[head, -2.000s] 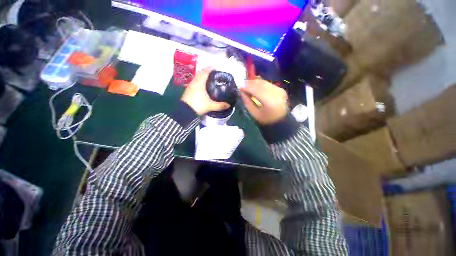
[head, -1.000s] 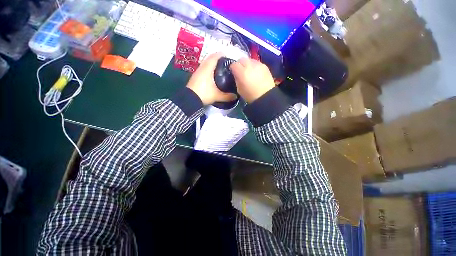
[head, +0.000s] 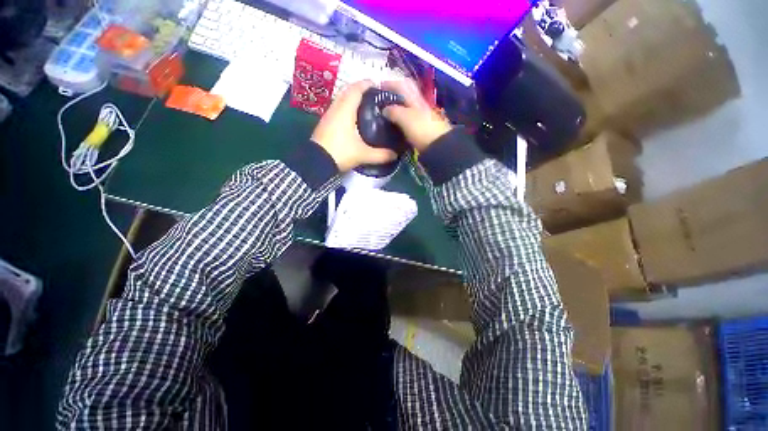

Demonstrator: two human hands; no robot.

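Note:
A dome camera stands near the bench's front edge, its glossy black ball (head: 376, 126) upward and its white ribbed bracket (head: 371, 216) toward me. My left hand (head: 346, 132) is wrapped around the left side of the black ball. My right hand (head: 413, 120) is on the ball's upper right side, with the thumb pressed on it. A small yellow-green thing shows beneath my right hand; I cannot tell what it is. The far side of the camera is hidden by my hands.
A red packet (head: 316, 76) and a white sheet (head: 250, 89) lie by the keyboard (head: 239, 30). Orange pieces (head: 195, 102), a parts box (head: 152, 40) and a coiled cable (head: 99, 139) are left. The monitor (head: 455, 32) is behind; cardboard boxes (head: 581, 178) are right.
Two seconds ago my right hand was off the ball to its right, near a small yellow thing; it then closed onto the ball. Since one second ago its fingers have shifted slightly.

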